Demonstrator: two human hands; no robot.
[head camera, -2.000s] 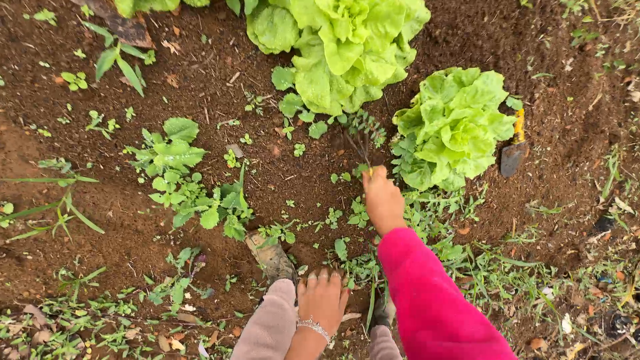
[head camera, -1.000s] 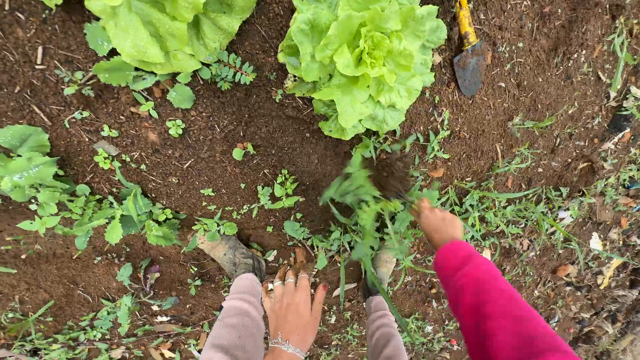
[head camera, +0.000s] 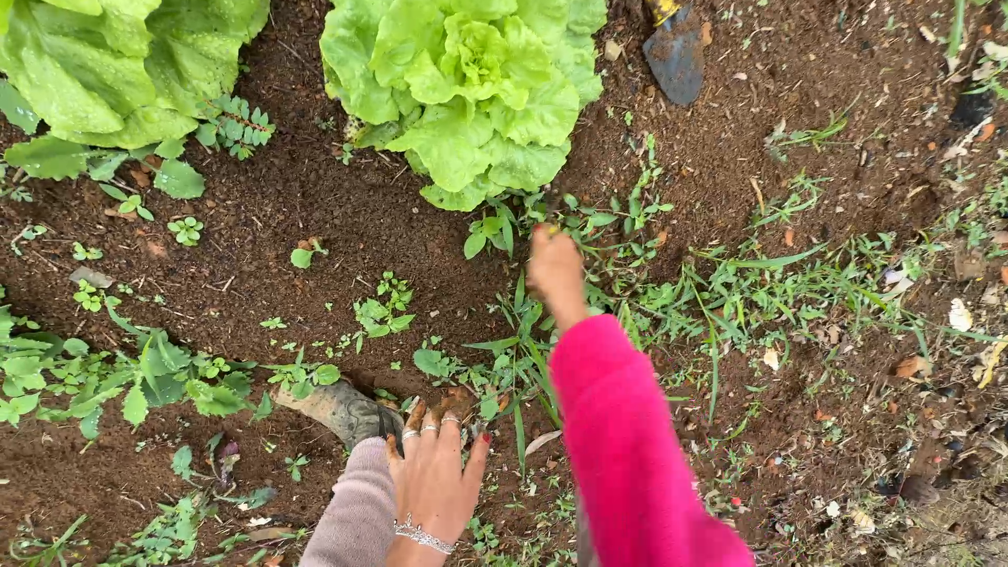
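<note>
My left hand (head camera: 437, 472), with rings and a silver bracelet, is palm down beside my trouser leg (head camera: 354, 504), fingers spread over soil and low weeds, holding nothing. My right hand (head camera: 555, 272), in a pink sleeve, is closed just below a light green lettuce head (head camera: 480, 87). A small yellow bit, seemingly of a hand tool's handle, shows at its fingers; the rest of the tool is hidden among leaves and blurred. Low weeds (head camera: 606, 216) surround that hand. A trowel (head camera: 676, 63) with a grey blade and yellow handle lies on the soil right of the lettuce.
A second lettuce (head camera: 102, 71) grows at the top left. Broad-leaved weeds (head camera: 181, 378) spread at the left, near my muddy boot (head camera: 339, 409). Grassy weeds (head camera: 748, 291) run to the right across the brown soil (head camera: 331, 213), with dry leaves scattered about.
My right hand has moved left and up, closer to the lettuce base. The blurred bunch of greenery in front of it a second ago no longer shows there. My left hand stays low, by my leg.
</note>
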